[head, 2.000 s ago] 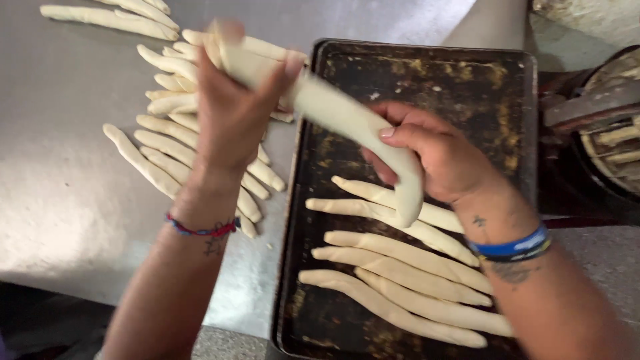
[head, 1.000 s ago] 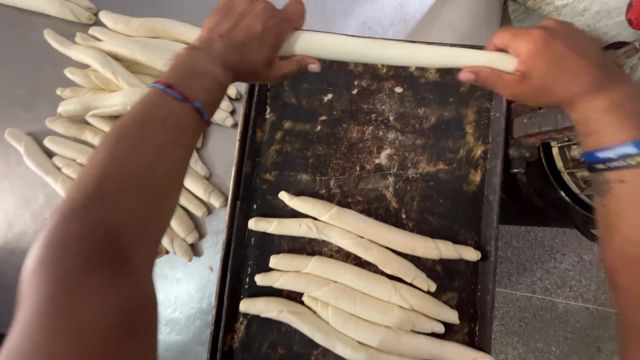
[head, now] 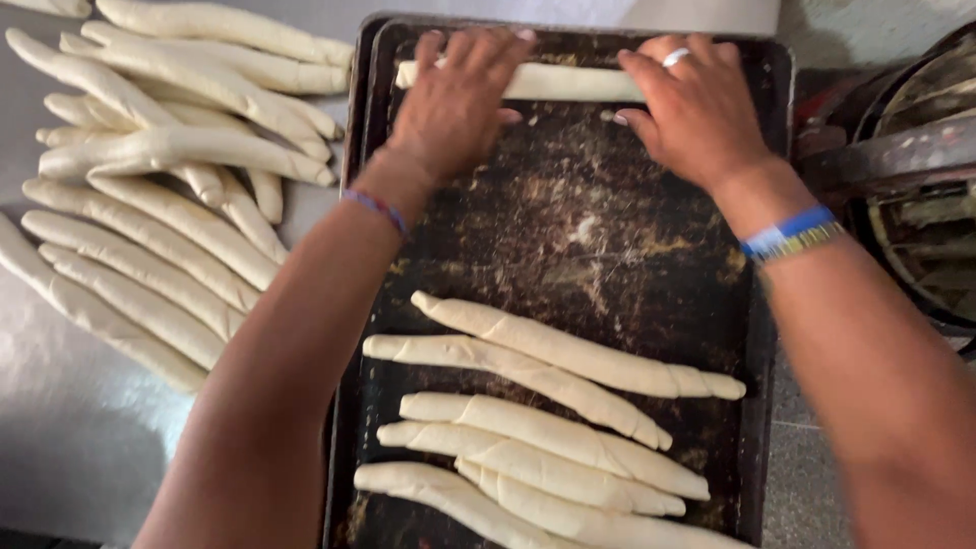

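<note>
A long strip of raw dough [head: 572, 82] lies across the far end of a dark, worn baking tray [head: 564, 221]. My left hand [head: 461, 99] is on its left part, slightly blurred, with the strip's left tip showing past the fingers. My right hand [head: 686, 99], with a ring on one finger, covers the strip's right end. Its fingers are curled over the dough, and whether they grip it is hard to tell. Several rolled dough sticks [head: 579, 351] lie side by side, slightly slanted, on the near half of the tray.
A pile of more dough sticks [head: 168, 152] rests on the metal table [head: 61, 427] left of the tray. At the right edge stands a round dark metal container [head: 877, 114] with a bar across it. Speckled floor [head: 797, 457] shows below it.
Both hands held the dough strip stretched between them a second ago; now it is down at the tray's far end under them. Two seconds ago it hung bent between the hands.
</note>
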